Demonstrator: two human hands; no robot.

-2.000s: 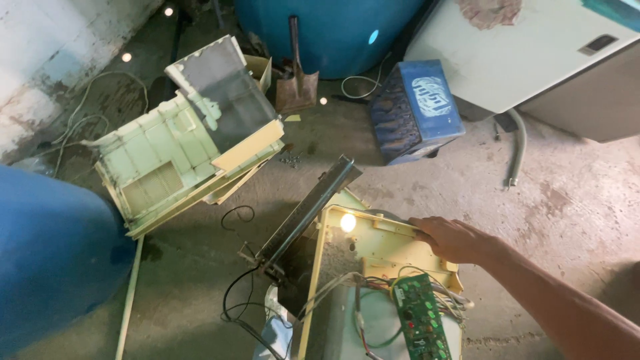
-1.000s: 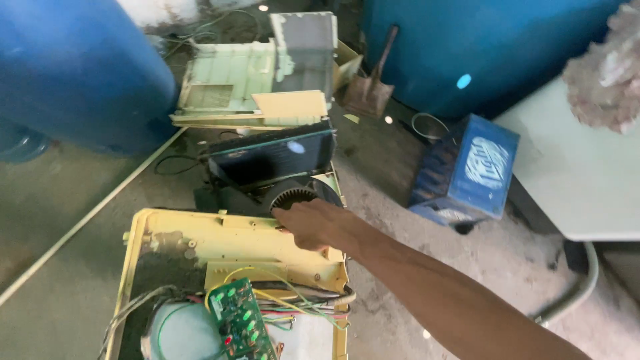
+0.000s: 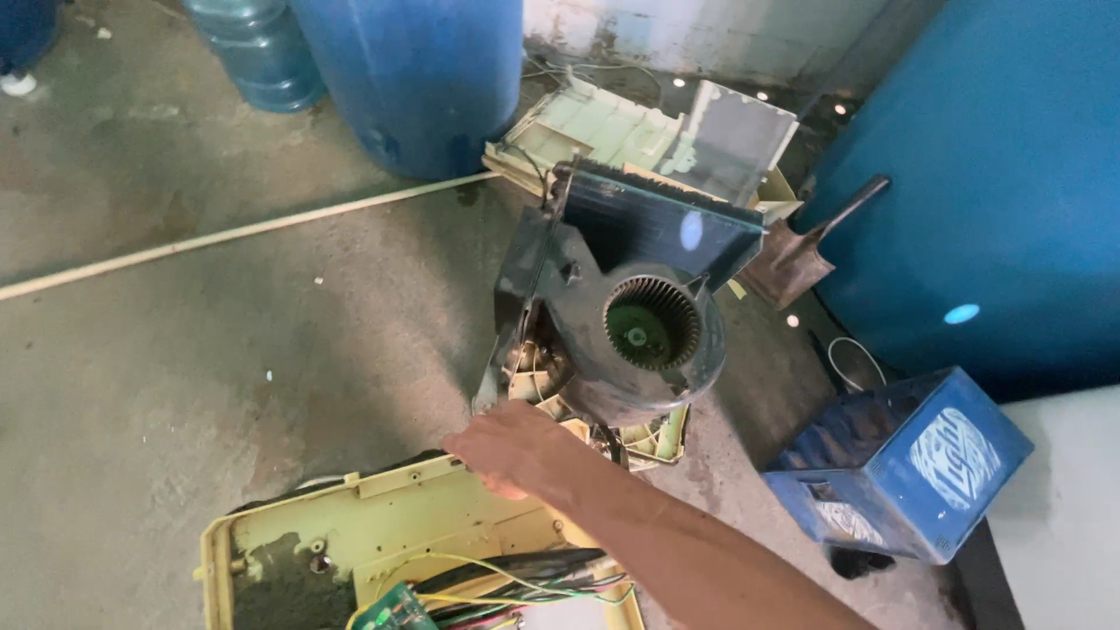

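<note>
My right hand [image 3: 512,446] reaches in from the lower right, its fingers curled at the upper rim of a yellowed plastic housing [image 3: 420,499]. Whether it grips the rim cannot be told. The housing holds bundled wires [image 3: 507,577] and a green circuit board [image 3: 395,610], cut off by the lower edge. Just beyond the hand stands a dark blower housing [image 3: 569,289] with a round squirrel-cage fan wheel [image 3: 652,322]. A dark finned panel [image 3: 656,219] rises behind the wheel. My left hand is out of view.
Cream plastic panels [image 3: 604,127] lie behind the blower, near a blue barrel [image 3: 420,79] and a rusty shovel [image 3: 787,262]. A blue crate [image 3: 901,464] is at right, below a large blue tank [image 3: 989,192]. A long pale pole [image 3: 245,233] crosses the floor at left.
The view has swung strongly. My right hand was over the fan wheel one second ago and is now at the yellowed housing's upper rim, left of the wheel.
</note>
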